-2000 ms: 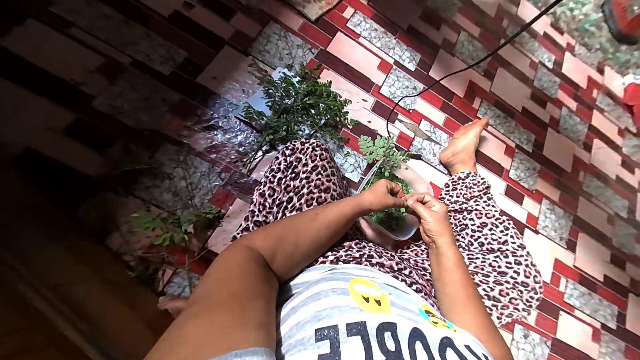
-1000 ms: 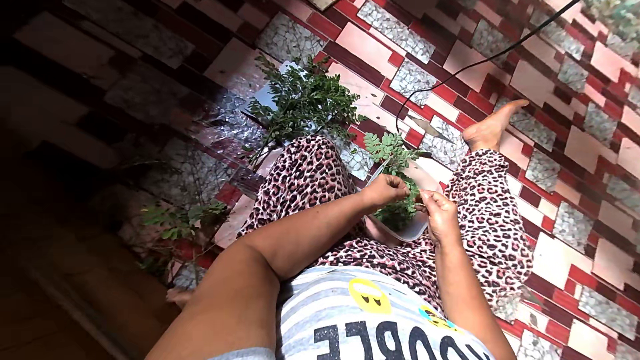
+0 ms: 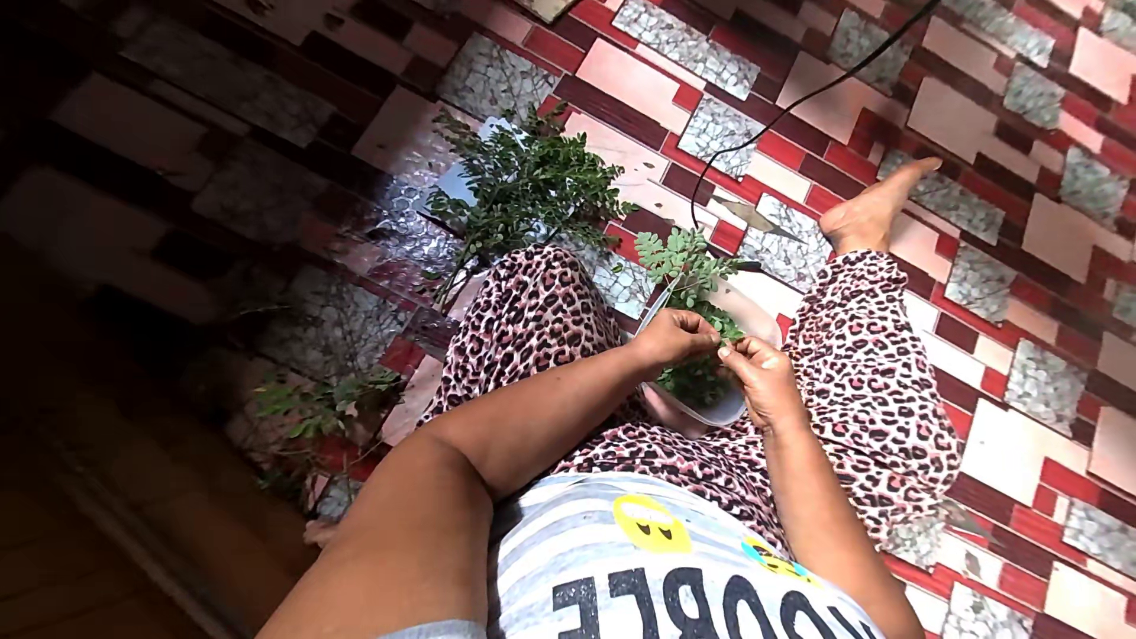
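My left hand and my right hand meet fingertip to fingertip over a clear plastic container between my legs. Both pinch a small green leafy sprig, partly hidden by the fingers. Picked green leaves lie inside the container. A leafy stem with rounded leaflets rests at its far rim. Beyond my bent left knee lies a pile of leafy branches, partly over a pale blue flat object.
More leafy stems lie on the tiled-pattern floor at the left, in shade. A black cable runs from the container's far side to the upper right. A knife-like blade lies beyond the container. My bare foot is at the right.
My hands stay over the container; their fingertips are closer together than one second ago. The branches and the container have not plainly moved.
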